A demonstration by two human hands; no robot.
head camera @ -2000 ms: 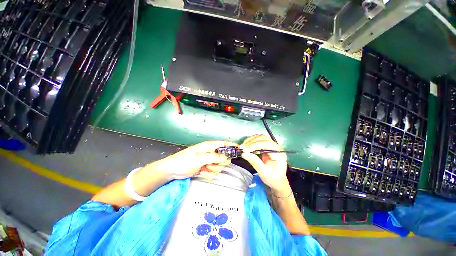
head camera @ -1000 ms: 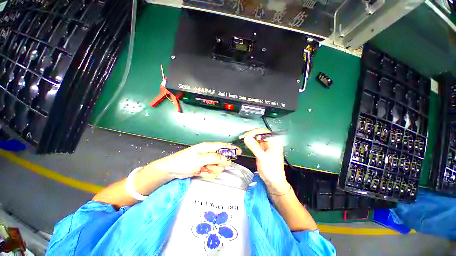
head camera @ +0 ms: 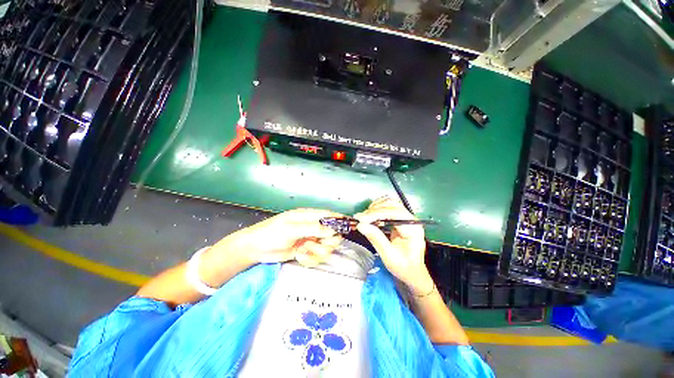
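Observation:
My left hand [head camera: 299,232] holds a small dark electronic module [head camera: 341,224] with bright details between its fingertips, over my lap at the bench edge. My right hand [head camera: 395,236] grips a slim black hand tool [head camera: 405,222], which lies roughly level, one end pointing right. The fingertips of my right hand are at the module's right side. Whether the tool's working end touches the module is hidden by the fingers. Behind my hands stands a large black fixture box [head camera: 332,100] with red digits and a red switch; a module sits in its nest [head camera: 357,65].
Red-handled cutters [head camera: 246,142] lie left of the box. A loose module [head camera: 477,116] lies right of it, near coloured wires [head camera: 451,92]. A partly filled tray [head camera: 569,184] is at right, stacked trays [head camera: 66,96] at left. A blue sleeve [head camera: 635,314] shows at lower right.
Since one second ago, my right hand has moved slightly down and the tool has come in to the module. The module has tilted in my left hand.

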